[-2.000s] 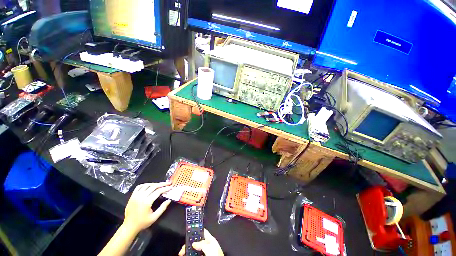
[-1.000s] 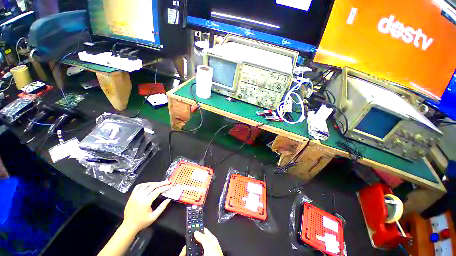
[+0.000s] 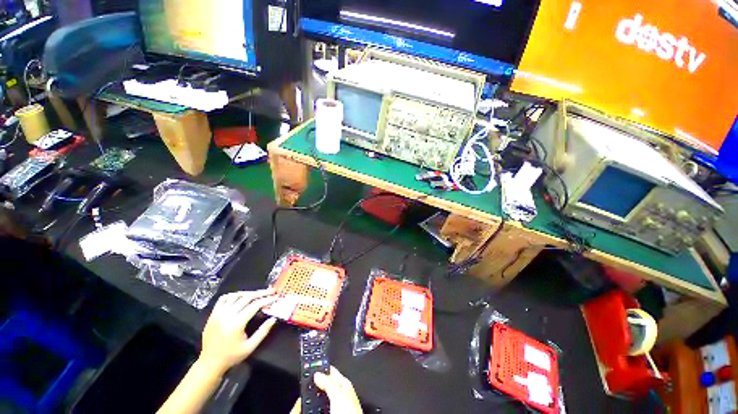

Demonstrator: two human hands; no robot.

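Three red set-top boxes with perforated faces and white labels lie in clear plastic bags in a row: the left box (image 3: pixel 314 283), the middle box (image 3: pixel 398 311) and the right box (image 3: pixel 524 368). My left hand (image 3: pixel 235 325) rests its fingertips on the left box's left edge, over a white label or film there. My right hand (image 3: pixel 336 392) holds a black remote control (image 3: pixel 314 356) upright in the view, its top end just below the left box, thumb on the buttons. The right hand is partly cut off by the bottom edge.
Bagged black units (image 3: pixel 186 218) are stacked at left. A red tape dispenser (image 3: pixel 608 340) and an orange box (image 3: pixel 688 380) stand at right. Behind is a green-topped shelf (image 3: pixel 380 174) with two oscilloscopes (image 3: pixel 405 113) and a white roll (image 3: pixel 328 127). Black cables run under it.
The right screen went from blue to an orange picture with white lettering and stays orange. My thumb has shifted up the remote. My left hand has stayed at the left box.
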